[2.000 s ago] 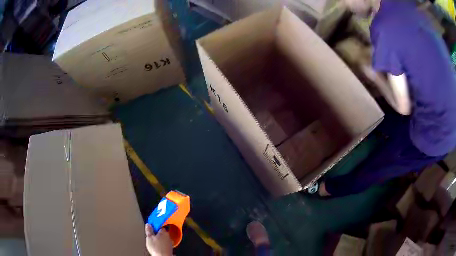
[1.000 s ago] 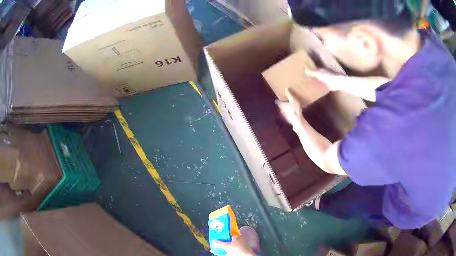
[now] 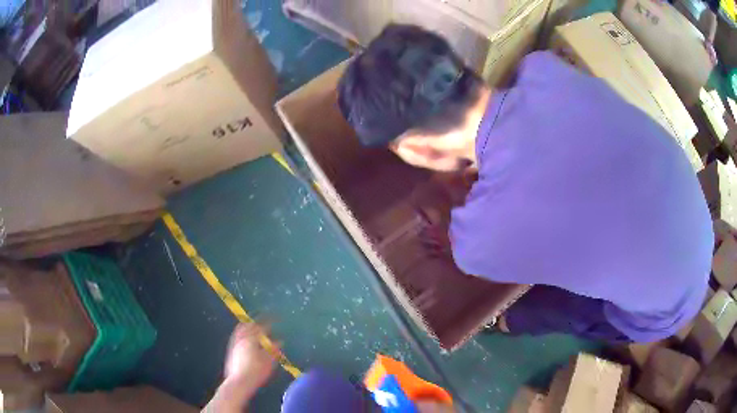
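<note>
My left hand [image 3: 246, 355] is blurred over the yellow-striped floor line, holding nothing, with its fingers apart. The orange and blue tape gun [image 3: 400, 387] is at the bottom edge, right of a dark blue rounded shape. My right hand [image 3: 435, 406] is mostly cut off by the bottom edge, with a little skin showing behind the tape gun. A brown carton panel [image 3: 121, 401] shows at the bottom left, mostly out of the picture.
A person in a purple shirt [image 3: 582, 185] bends into a large open carton [image 3: 323, 181]. A K16 carton [image 3: 186, 121] and flat carton blanks [image 3: 73, 181] stand left, above a green crate [image 3: 109, 314]. Small boxes [image 3: 667, 379] lie at the right.
My left hand has come into view. The tape gun has moved right and tilted. The other person has leaned deeper into the open carton. The seamed carton at lower left has mostly left the view.
</note>
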